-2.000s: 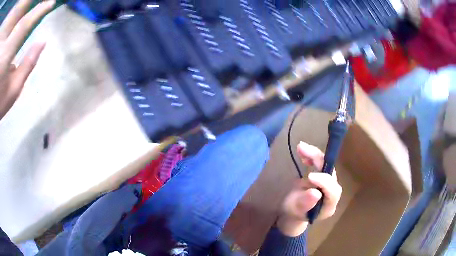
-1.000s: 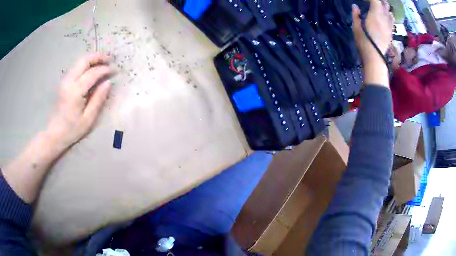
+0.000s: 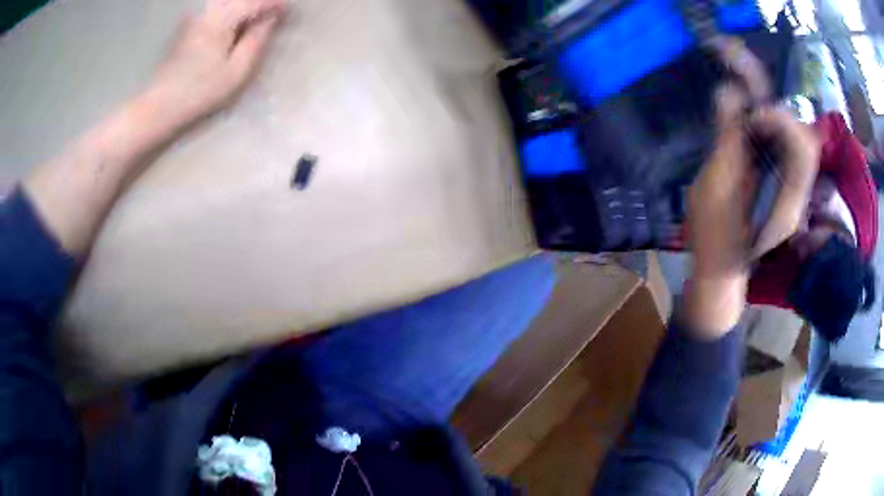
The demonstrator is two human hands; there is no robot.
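A black housing [image 3: 645, 126] with a large bright blue battery [image 3: 630, 48] is at the upper right, blurred and looking raised over the stacked units. My right hand [image 3: 741, 184] is at its right edge, fingers curled around that edge; blur hides the exact grip and anything else in the hand. My left hand [image 3: 213, 58] is over the tan surface [image 3: 388, 194] at the upper left. Its fingers are bent, with the fingertips at the picture's top edge, and I cannot tell if they hold anything.
Stacked black units [image 3: 567, 218] stand at the surface's right side, one showing a smaller blue battery [image 3: 552, 152]. A small black pad [image 3: 303, 171] lies on the surface. An open cardboard box [image 3: 572, 387] is below right. A person in a red sleeve [image 3: 843, 165] is at the far right.
My right hand has come back down from the far end of the stack, and a housing with a blue battery now shows large beside it. The view has shifted, with my left hand nearer the top edge.
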